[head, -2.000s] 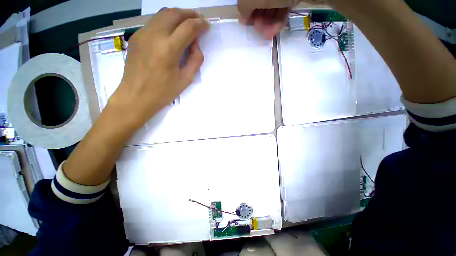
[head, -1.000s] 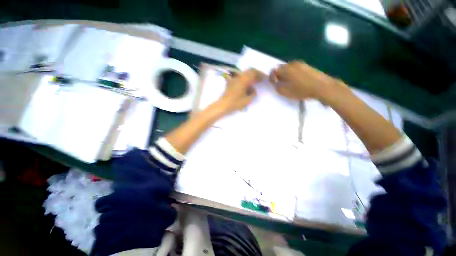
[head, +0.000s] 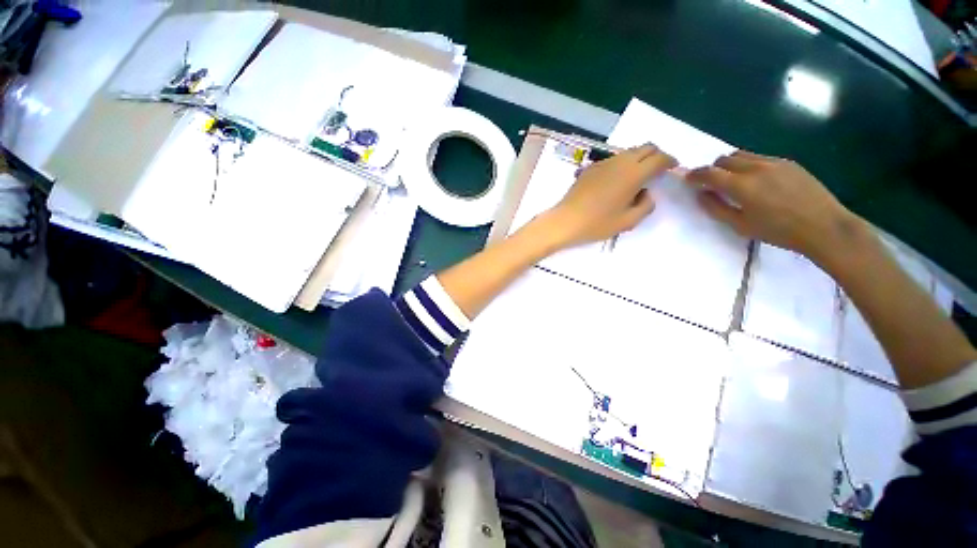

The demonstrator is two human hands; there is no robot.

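Note:
White panels lie side by side on a grey board [head: 523, 177] in front of me. My left hand [head: 616, 198] rests over the far edge of the far-left panel [head: 686, 252], fingertips together at that edge. My right hand [head: 766, 198] is just to its right, fingers bent at the same edge. Whether either pinches tape or liner cannot be told. The near panel [head: 589, 343] carries a green circuit board [head: 613, 457] with thin wires and a yellow-taped part at its near edge. A white tape roll [head: 496, 161] lies flat left of the board.
More white panels [head: 246, 214] lie on grey boards at the left. A fluffy white heap [head: 230, 391] is below the bench edge. A white sheet [head: 643, 123] sticks out beyond the far edge of the board. The bench top [head: 643, 54] is dark green.
The view has swung left and tilted, so the left panels and white heap now show. Both hands remain at the far edge of the panel, now close together.

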